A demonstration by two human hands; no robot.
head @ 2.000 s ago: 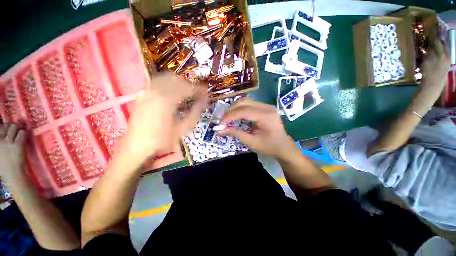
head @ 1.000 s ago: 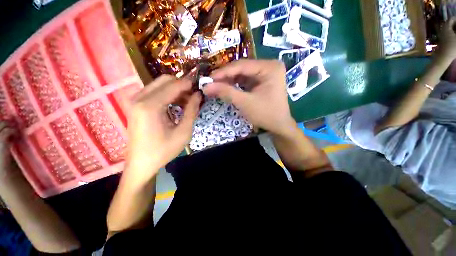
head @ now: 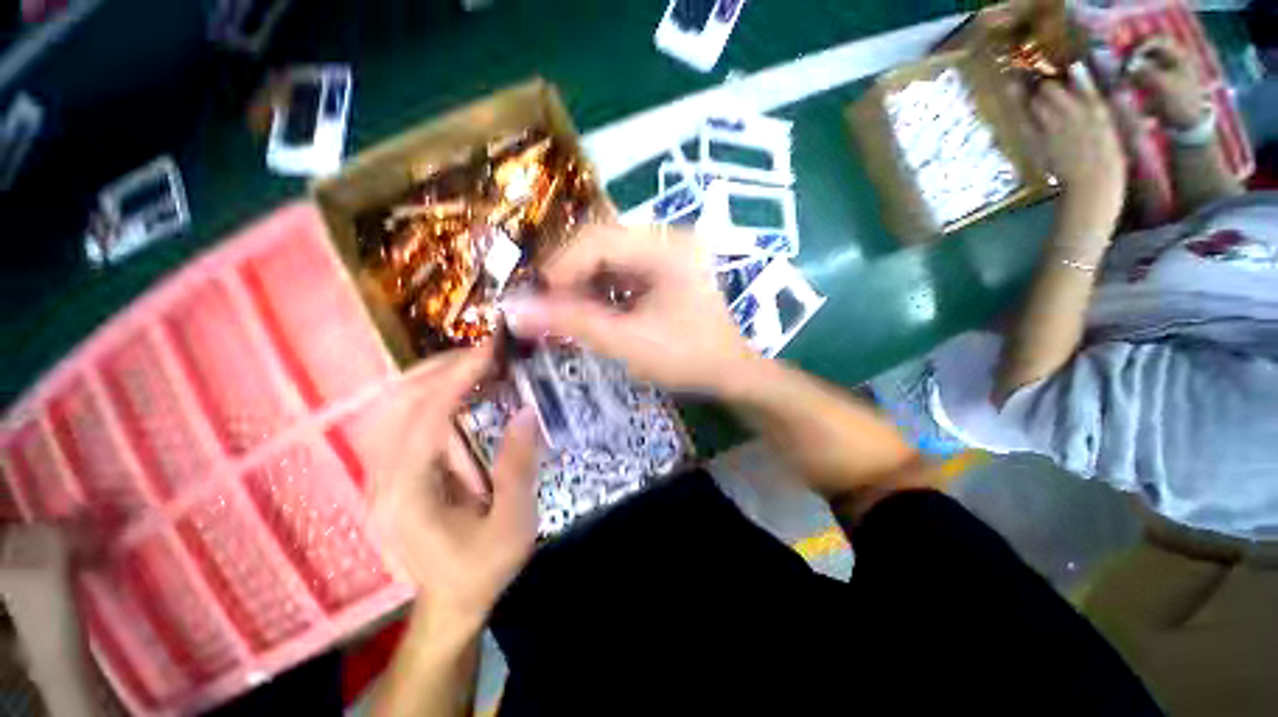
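Observation:
My left hand (head: pixel 456 490) is over the left side of the ring carton, thumb and finger closed around a small dark part (head: pixel 506 350). My right hand (head: pixel 631 301) meets it from the right, fingertips at the same part; blur hides whether they grip anything. A flat clear and dark piece (head: pixel 547 399) shows beside my left thumb; whether it is held or lies on the rings is unclear. White rings (head: pixel 603 455) fill the near carton. Copper-orange parts (head: pixel 435 259) are heaped in the carton beyond, with a white piece (head: pixel 500 258) on top.
A pink compartment tray (head: pixel 182 336) holding small clear parts is at left, another person's blurred hand (head: pixel 42 574) at its edge. White frames (head: pixel 750 210) lie right of the copper carton; others lie farther back. At right, a person (head: pixel 1065 154) reaches into cartons (head: pixel 897 168) beside another pink tray.
The view has shifted, showing more of the belt beyond the cartons. My hands stay together over the cartons; my right hand now sits higher than my left, its fingertips at the copper carton's near edge.

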